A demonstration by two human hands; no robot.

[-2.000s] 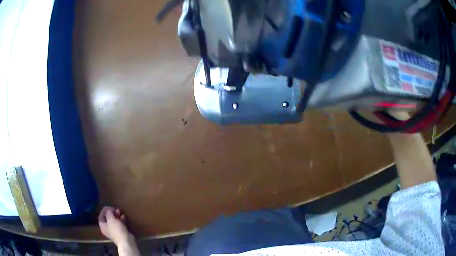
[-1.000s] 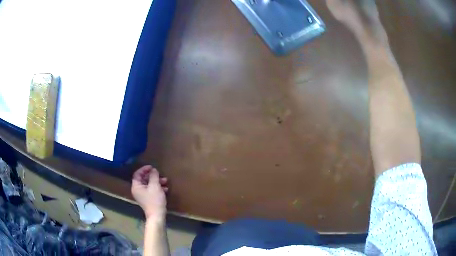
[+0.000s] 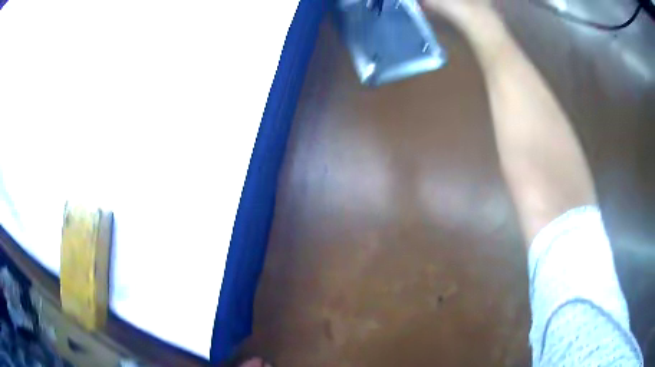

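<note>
The silver base plate [image 3: 398, 43] of the cutting machine shows at the top, blurred, beside the edge of the fabric lay; the machine body is mostly cut off. My right hand [image 3: 456, 6] is cut off by the top edge at the machine, and its grip is hidden. White marker paper [image 3: 158, 129] covers the dark blue fabric lay [image 3: 262, 186], which shows as a band along its right side. My left hand [image 3: 255, 363] is almost wholly cut off at the bottom edge, near the lay's corner; only a fingertip or knuckle shows.
A yellow taped cloth weight [image 3: 86, 265] rests on the paper near the table's edge. The brown table [image 3: 373, 251] lies right of the lay. A black cable [image 3: 596, 25] curves at the top right. Dark material [image 3: 18, 315] lies beyond the table at the lower left.
The lay and weight have shifted right and down in view. The base plate is now closer to the lay's edge. My left hand has dropped almost out of view.
</note>
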